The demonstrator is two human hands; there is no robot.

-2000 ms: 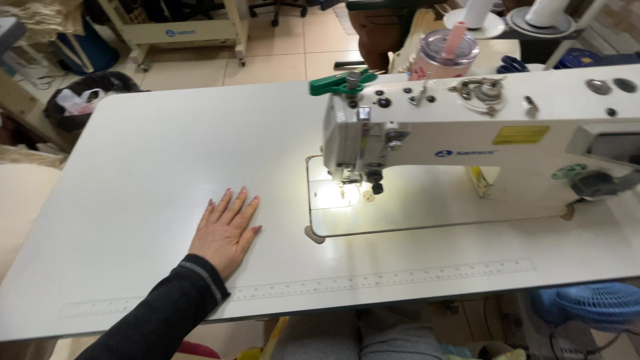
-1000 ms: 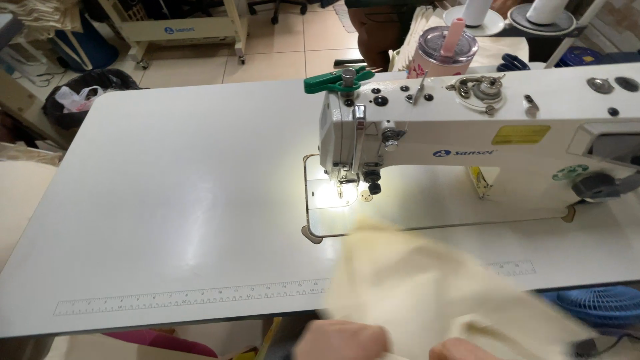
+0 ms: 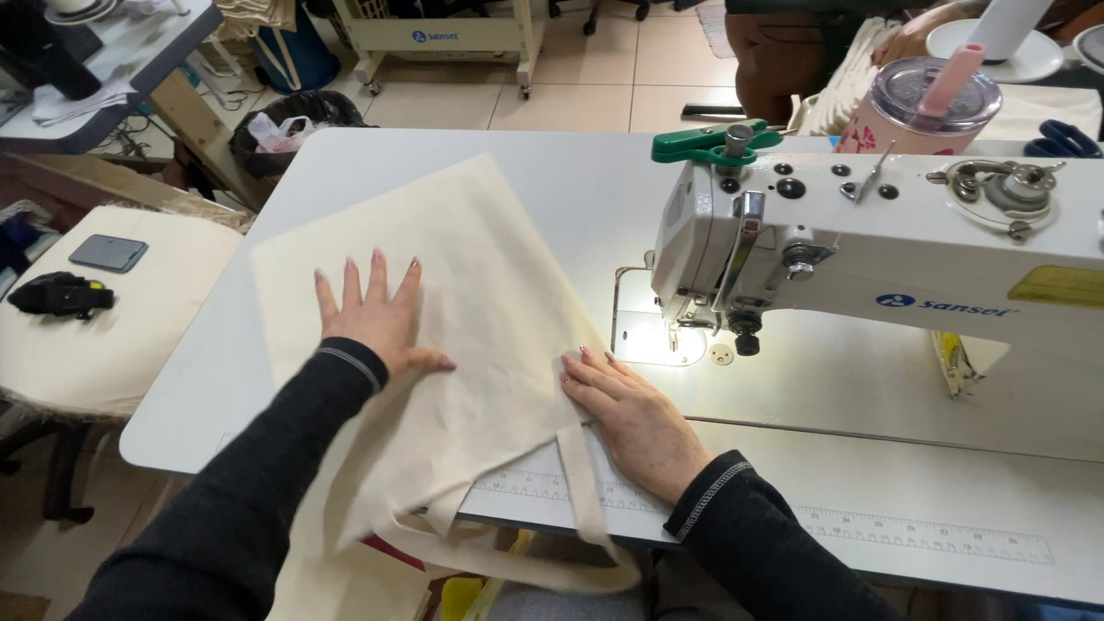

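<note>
A cream fabric tote bag (image 3: 483, 285) lies at an angle on the white sewing table (image 3: 733, 466), left of the industrial sewing machine (image 3: 828, 250). Its cloth strap (image 3: 582, 492) hangs in a loop over the front edge. My left hand (image 3: 375, 319) rests flat on the bag with its fingers spread. At the bag's right edge, my right hand (image 3: 638, 423) touches the cloth with its fingertips, just left of and below the lit needle plate (image 3: 647, 338). Green thread snips (image 3: 711, 145) lie on top of the machine head.
A pink tumbler with a straw (image 3: 923, 103) and dark-handled scissors (image 3: 1065, 138) are behind the machine. At the left, a cloth-covered stool (image 3: 95, 362) bears a phone (image 3: 109, 253) and a black object (image 3: 60, 296). A bin (image 3: 302, 116) stands beyond the table. Another person's hand is at the upper right.
Two seconds ago my left hand lay on the bare table. One second ago both hands were low by the front edge with the cream fabric; now the bag is spread farther left under my left hand.
</note>
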